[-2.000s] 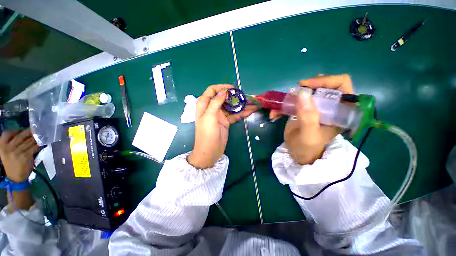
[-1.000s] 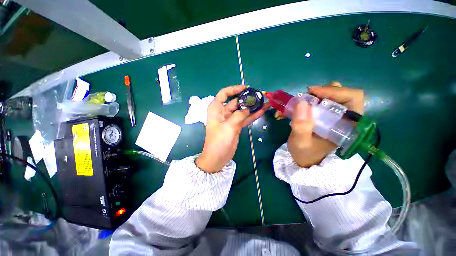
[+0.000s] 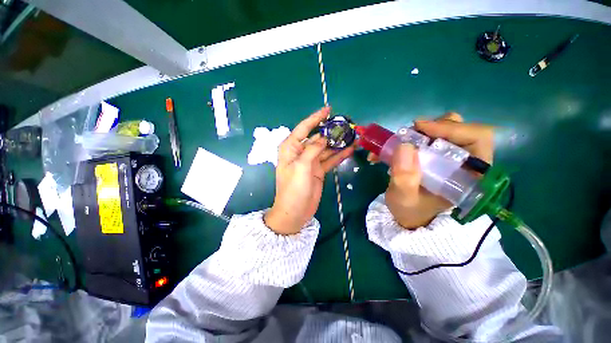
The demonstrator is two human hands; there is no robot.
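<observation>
My left hand (image 3: 299, 175) holds a round black workpiece (image 3: 338, 132) by its edge between thumb and fingers, its shiny face with a yellowish centre turned up. My right hand (image 3: 422, 171) grips a clear dispensing syringe (image 3: 442, 175) with a red tapered front (image 3: 376, 139) and a green adapter (image 3: 492, 192) at its rear. The needle tip is at the workpiece's right rim; whether it touches is too small to tell. A clear hose (image 3: 541, 256) and a thin black cable (image 3: 462, 263) run from the adapter end.
A black dispenser controller (image 3: 127, 248) with gauge stands at left, beside a clear plastic bag (image 3: 60, 151). A white paper square (image 3: 212, 181), crumpled tissue (image 3: 268, 145), orange-ended tool (image 3: 173, 132) and small clear bag (image 3: 230, 114) lie nearby. Another round part (image 3: 492, 45) and dark tweezers (image 3: 553, 55) lie upper right.
The workpiece and my left hand have shifted right, and the syringe has tilted so its green rear sits lower. The other person's hand at far left has gone from view.
</observation>
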